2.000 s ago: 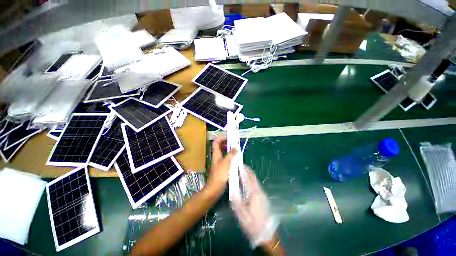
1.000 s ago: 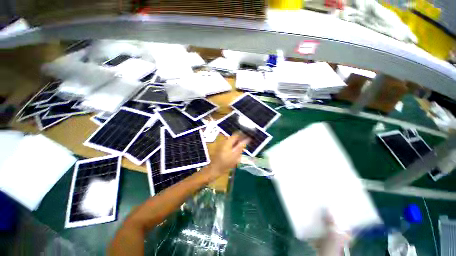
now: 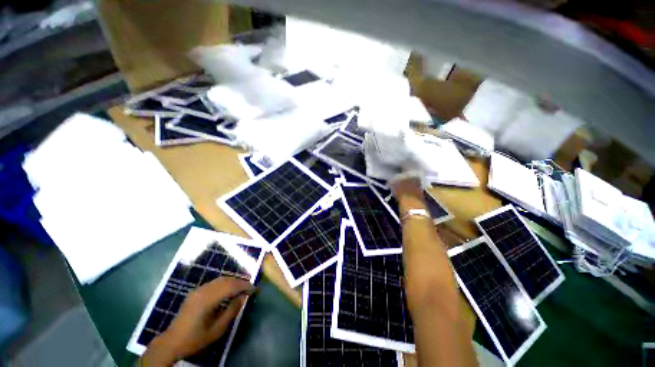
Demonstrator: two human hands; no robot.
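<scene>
A white-framed black solar panel (image 3: 183,276) lies near the bench's front left edge. My left hand (image 3: 208,312), bare, is over it with curled fingertips at its right edge; whether they grip it is unclear. My right hand (image 3: 402,168) is blurred and whitish, reaching into the pile at the back beside a white flat piece (image 3: 384,147); I cannot tell if it holds this. More solar panels (image 3: 276,197) overlap between my hands, and two (image 3: 503,304) lie right of my right forearm. White cord pieces lie among them.
White foam sheets (image 3: 108,197) are stacked at the left edge. Blurred white packets (image 3: 276,118) cover the back of the pile. White packs with cords (image 3: 603,208) stand at the right. Brown cardboard (image 3: 205,158) lies under the panels. A grey shelf beam (image 3: 495,64) crosses above.
The view has swung left. The large white piece that was in my right hand is no longer at the right; that hand is now at the pile. My left hand has moved to the front left panel.
</scene>
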